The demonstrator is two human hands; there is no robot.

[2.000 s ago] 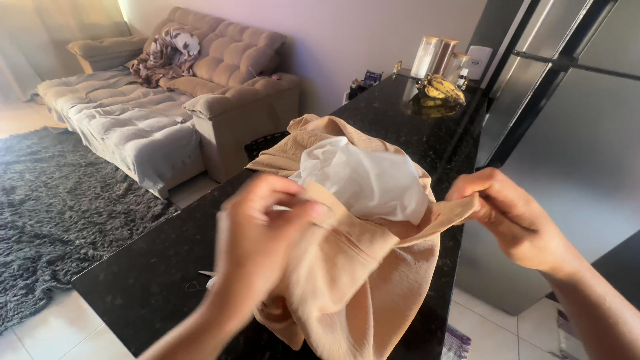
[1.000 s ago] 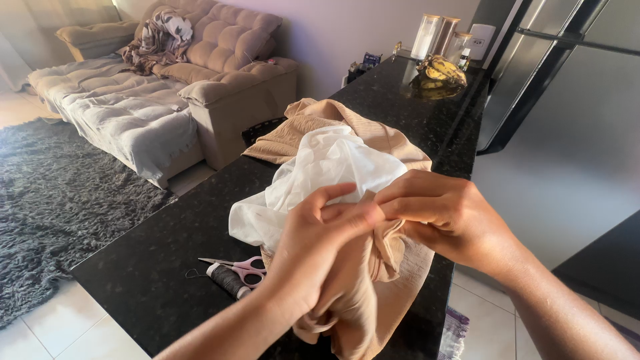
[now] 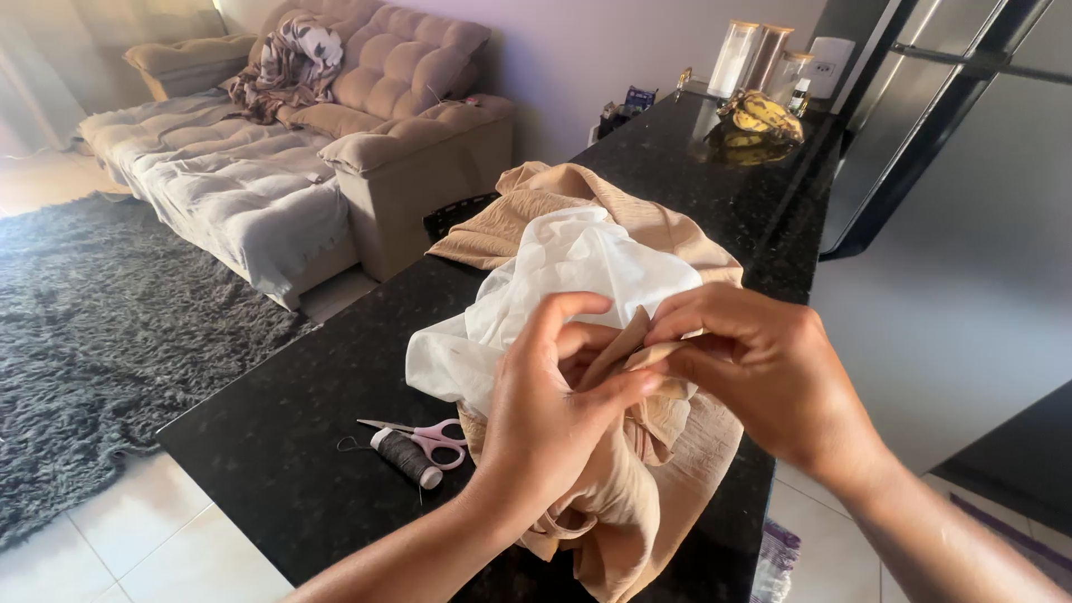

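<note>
A tan fabric garment (image 3: 695, 469) with a sheer white lining (image 3: 578, 260) lies bunched on the black stone counter. My left hand (image 3: 561, 377) holds a folded edge of the tan fabric between thumb and fingers. Close beside it, my right hand (image 3: 737, 360) pinches the same folded edge with thumb and fingertips. Whether a needle is between the fingers cannot be seen. Left of the garment lie pink-handled scissors (image 3: 440, 444), partly behind my left wrist, and a spool of dark thread (image 3: 406, 458) with a loose thread end.
The black counter (image 3: 276, 419) runs away from me, with bananas (image 3: 760, 117) and glass jars (image 3: 737, 59) at its far end. A refrigerator (image 3: 963, 251) stands to the right. On the left are a tufted sofa (image 3: 419, 167) and a shaggy grey rug (image 3: 126, 335).
Two seconds ago my hands were apart, stretching the tan edge; they have come together on it. More white lining shows at the left, and the spool and scissors have come into clearer view.
</note>
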